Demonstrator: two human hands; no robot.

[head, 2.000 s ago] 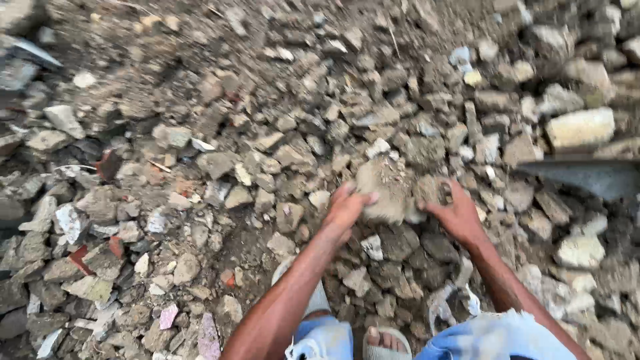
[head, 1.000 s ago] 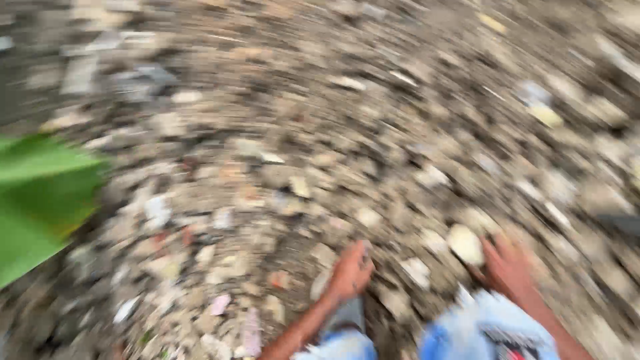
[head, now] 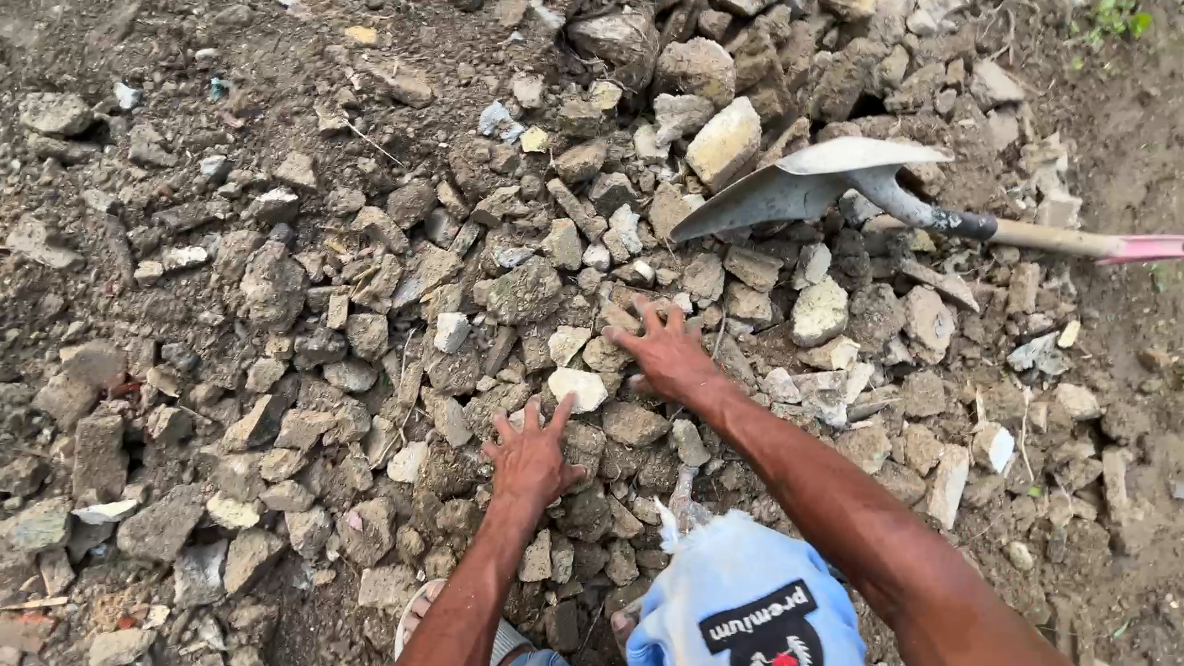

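Observation:
Broken stones and rubble cover the ground under both hands. My left hand (head: 534,455) is spread palm down on the stones at lower centre, its fingertips just below a pale whitish stone (head: 578,389). Up and to the right, my right hand (head: 668,356) reaches over the rubble with its fingers apart, near a small brown stone (head: 620,316). Neither hand is closed around a stone. A mossy grey chunk (head: 524,291) lies above and left of my right hand.
A shovel with a metal blade (head: 786,199) and a wooden handle (head: 1054,237) lies across the rubble at upper right. A large yellowish stone (head: 726,143) sits just above its blade. My sandalled foot (head: 421,610) is at the bottom. Bare soil (head: 1138,388) runs along the right side.
Two seconds ago both hands were at a large flat grey chunk; now neither holds it. A green leaf at the left edge one second ago is out of view. The view has shifted, showing more of the shovel.

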